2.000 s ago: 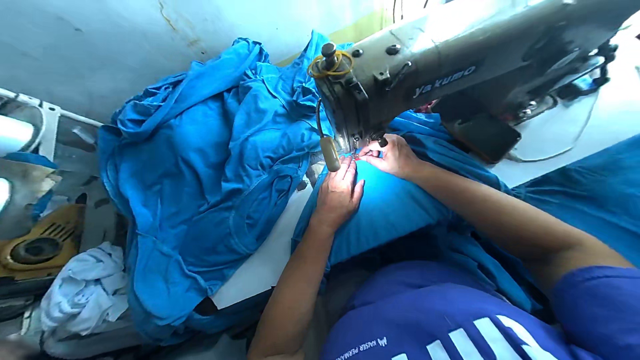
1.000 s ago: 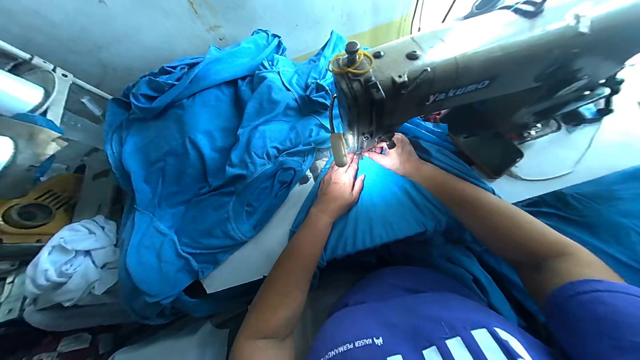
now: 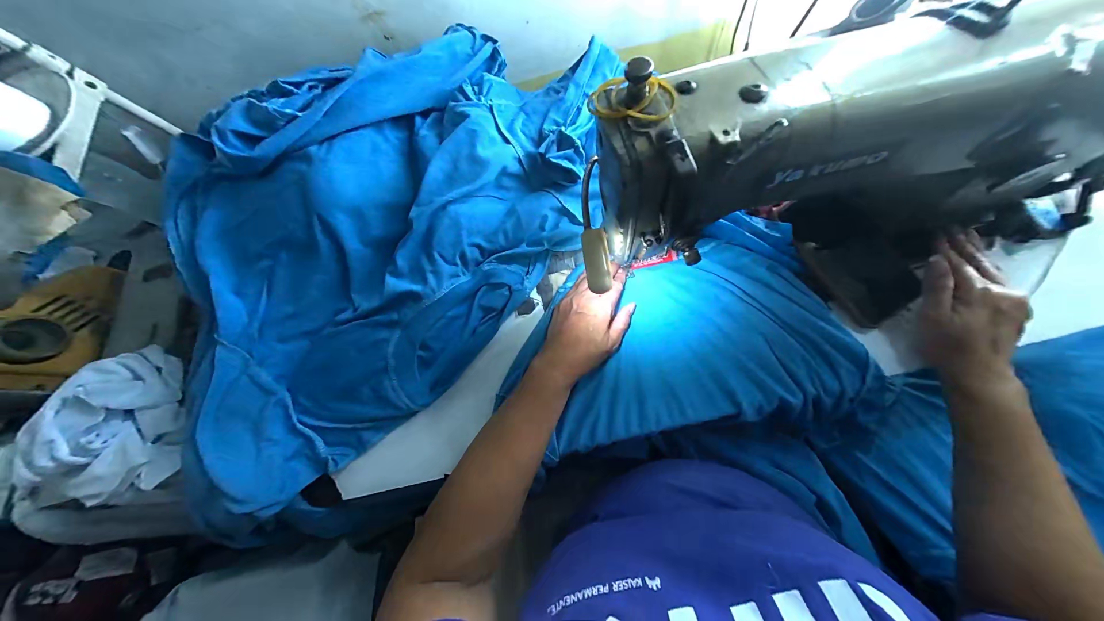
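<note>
A Yakumo sewing machine (image 3: 828, 147) reaches in from the upper right, its needle area lit. Under it lies a blue garment (image 3: 716, 345), with a small red label (image 3: 654, 260) beside the presser foot. My left hand (image 3: 588, 326) rests on the garment just left of the needle, fingertips partly behind a pale hanging piece (image 3: 597, 260); it presses the cloth rather than visibly gripping it. My right hand (image 3: 975, 306) is beyond the cloth to the right, at a dark box-like part (image 3: 854, 267) under the machine arm. Its fingertips are partly in shadow, so any hold is unclear.
More blue garments (image 3: 345, 224) are heaped left of the needle, over the white table (image 3: 431, 440). White cloth (image 3: 103, 431) and a yellow machine part (image 3: 60, 328) are at the far left. Blue cloth (image 3: 1065, 405) also spreads at the right edge. A wall stands behind.
My right hand has left the needle area and moved right, to the dark part under the machine arm. My left hand stays by the needle. The red label now shows beside the presser foot.
</note>
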